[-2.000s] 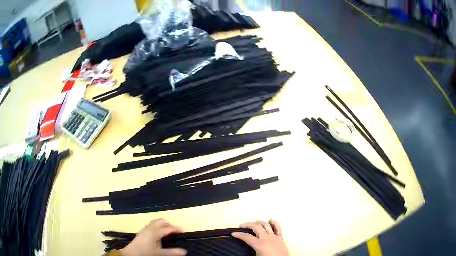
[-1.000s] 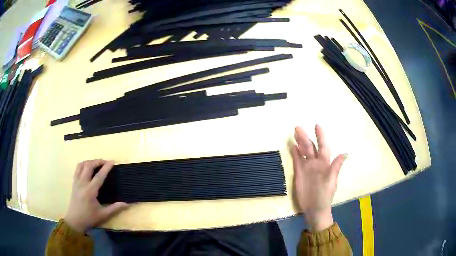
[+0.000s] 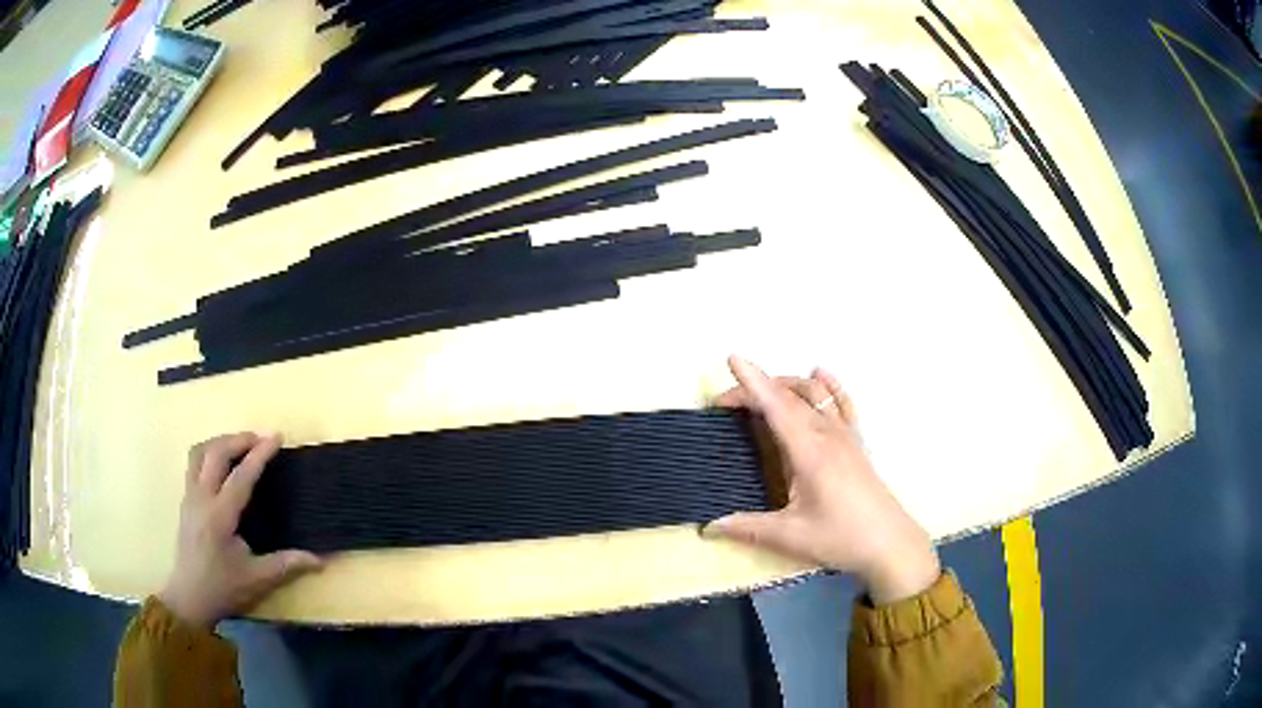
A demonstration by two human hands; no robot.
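Note:
An aligned batch of black strips lies flat near the table's near edge as a ribbed black rectangle. My left hand grips its left end, thumb on the near side and fingers on the far side. My right hand grips its right end the same way, with the palm against the strip ends. A loose working group of strips with stepped ends lies just beyond the batch.
The main pile of strips is at the far side. A right-hand bundle carries a pale tape roll, with separate strips beside it. A left-hand bundle lies at the left edge. A calculator is upper left.
My right hand was open beside the batch and has moved left onto its right end. My left hand still holds the left end. The view has shifted slightly.

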